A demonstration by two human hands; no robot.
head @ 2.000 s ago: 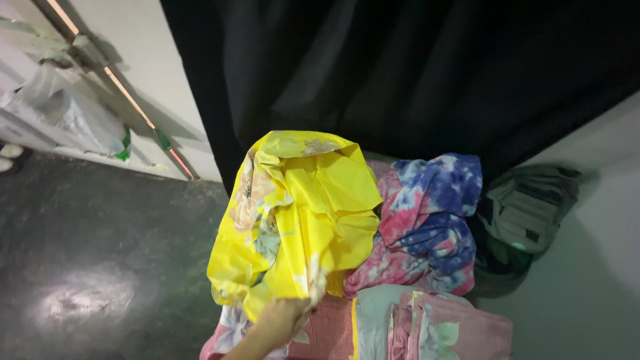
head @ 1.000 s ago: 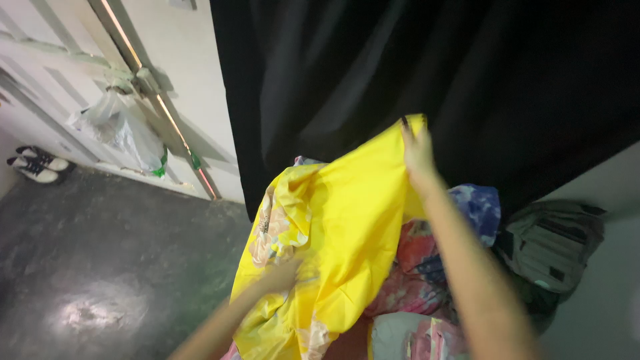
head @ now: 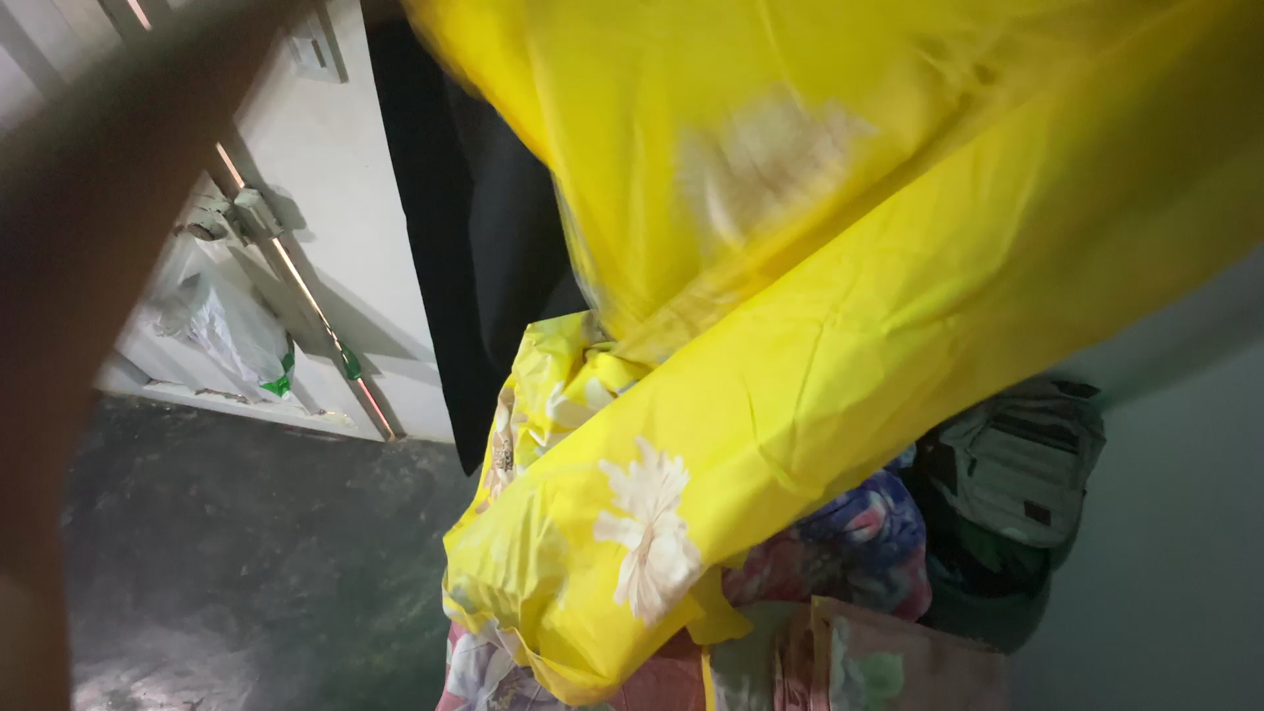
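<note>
A large yellow cloth [head: 810, 365] with pale flower prints stretches from the stack of fabric at the bottom up past the top and right edges of the view. Its upper part is blurred. A blurred forearm, apparently my left, crosses the left side and leaves at the top; the left hand itself is out of the picture. My right hand does not show either. Under and beside the yellow cloth lie a blue and pink tie-dye cloth [head: 869, 533] and a folded pink cloth with a leaf print [head: 908, 662].
A grey backpack [head: 1027, 464] leans by the wall at the right. Behind the cloth hangs a black curtain [head: 513, 227]. At the left, a plastic bag [head: 232, 331] hangs on a pale door [head: 365, 267] above the dark floor [head: 257, 553].
The yellow cloth, bunched on the stack two seconds ago and then held by both hands, is now raised and spread widely. Both hands have left the view.
</note>
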